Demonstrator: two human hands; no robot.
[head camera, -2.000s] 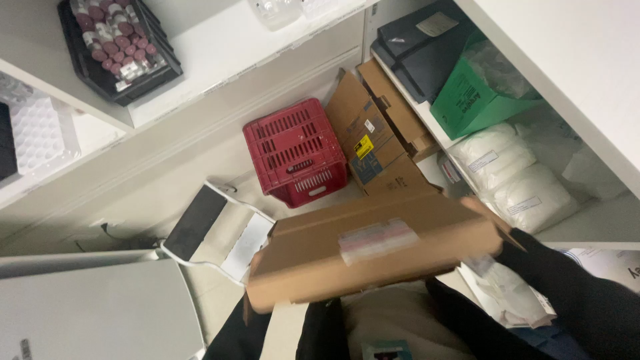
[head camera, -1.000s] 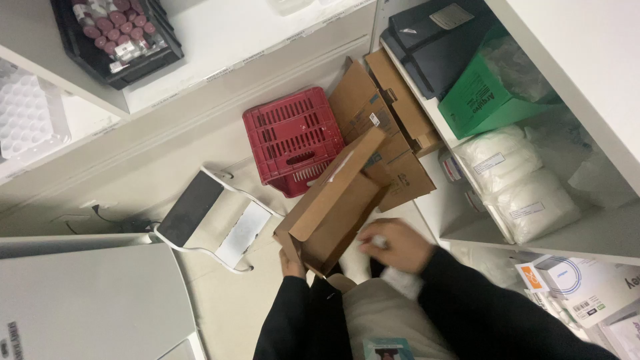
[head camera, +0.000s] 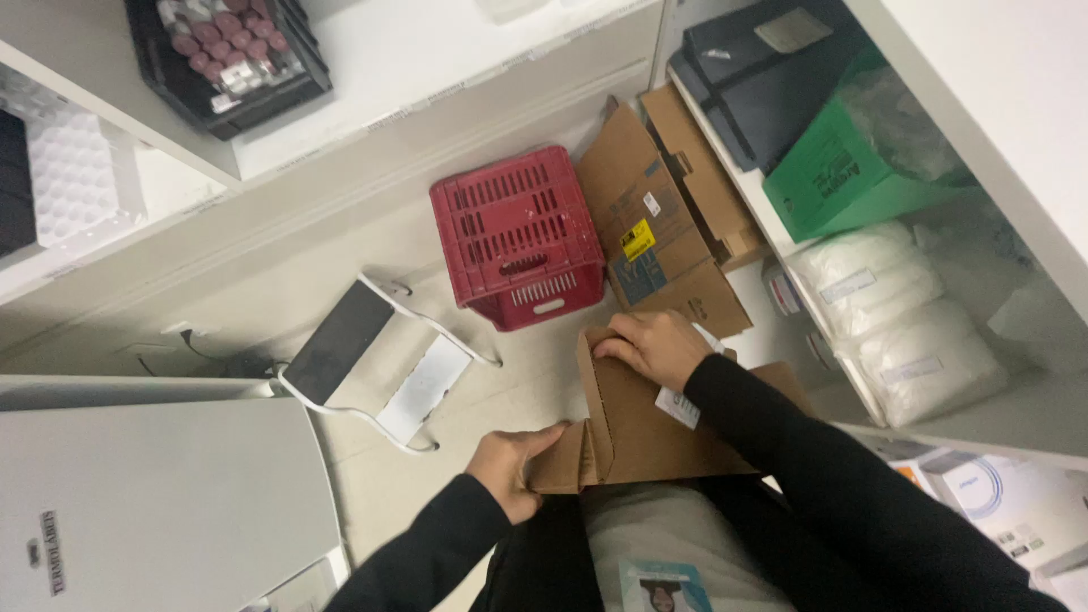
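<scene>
A brown cardboard box (head camera: 646, 425), partly unfolded, lies between my hands close to my body. My left hand (head camera: 514, 467) grips a flap at its lower left corner, thumb on top. With fingers curled over the upper edge, my right hand (head camera: 659, 344) holds the far side of the same box. A white label (head camera: 677, 406) with writing shows on the cardboard below my right wrist. Just beyond the box, a red plastic crate (head camera: 523, 229) rests on the floor, and flattened cardboard boxes (head camera: 654, 229) lean beside it.
A white step stool (head camera: 425, 391) with dark and pale treads stands at left, near a white appliance (head camera: 161, 501). Shelves at right hold a green bag (head camera: 837, 178), dark cases (head camera: 756, 76) and white wrapped packs (head camera: 884, 280). A black bin of capped tubes (head camera: 229, 68) sits upper left.
The box, earlier a tray shape tilted upright, now has its sides spread and lies flatter. My right hand, blurred over it a second ago, now grips its far edge.
</scene>
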